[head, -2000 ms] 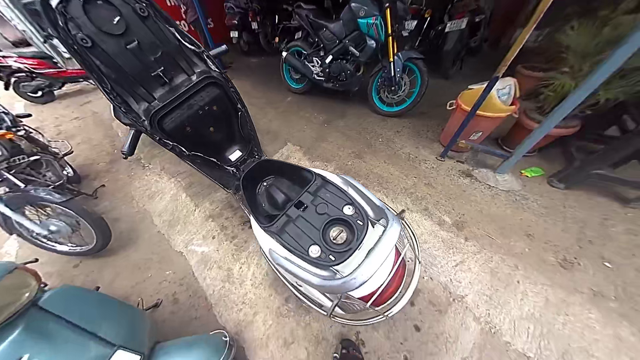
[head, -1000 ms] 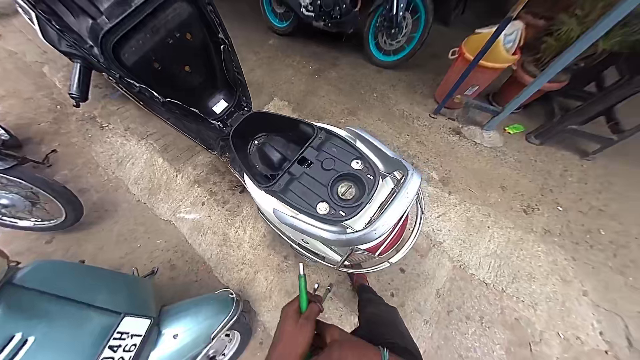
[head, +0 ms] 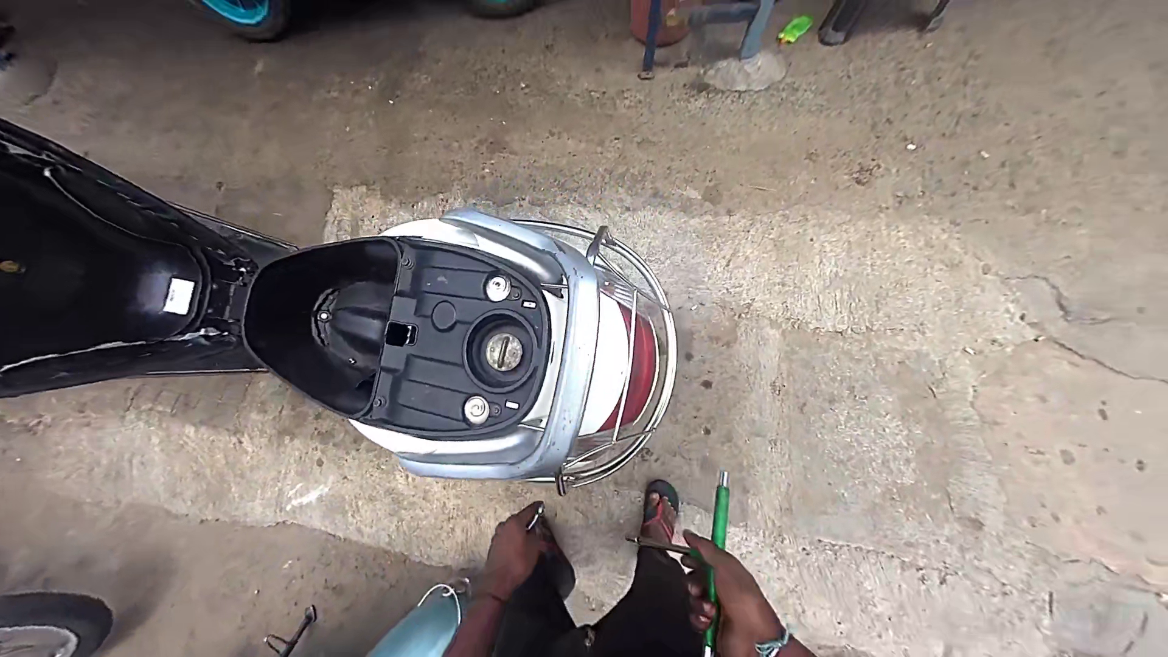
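A scooter's rear body (head: 566,365) has its seat (head: 91,265) raised, so the black storage compartment (head: 319,328) and the fuel cap (head: 503,351) show. A silver grab rail (head: 577,356) and a metal guard surround the red tail light (head: 641,367). My right hand (head: 730,589), below and right of the tail, grips a green-handled tool (head: 719,529) with a metal tip, and a slim metal tool (head: 659,546) points left from its fingers. My left hand (head: 514,552), just below the grab rail, holds a small metal tool (head: 536,516), mostly hidden by the fingers.
My feet in sandals (head: 661,511) stand beside the scooter's tail. A motorcycle wheel (head: 55,625) is at the lower left, near a teal scooter part (head: 424,625). Blue posts (head: 756,32) and an orange bucket (head: 659,20) are at the top.
My hands, close together one second ago, are now apart, with the green-handled tool in the right. The view has moved nearer to the scooter's tail and turned.
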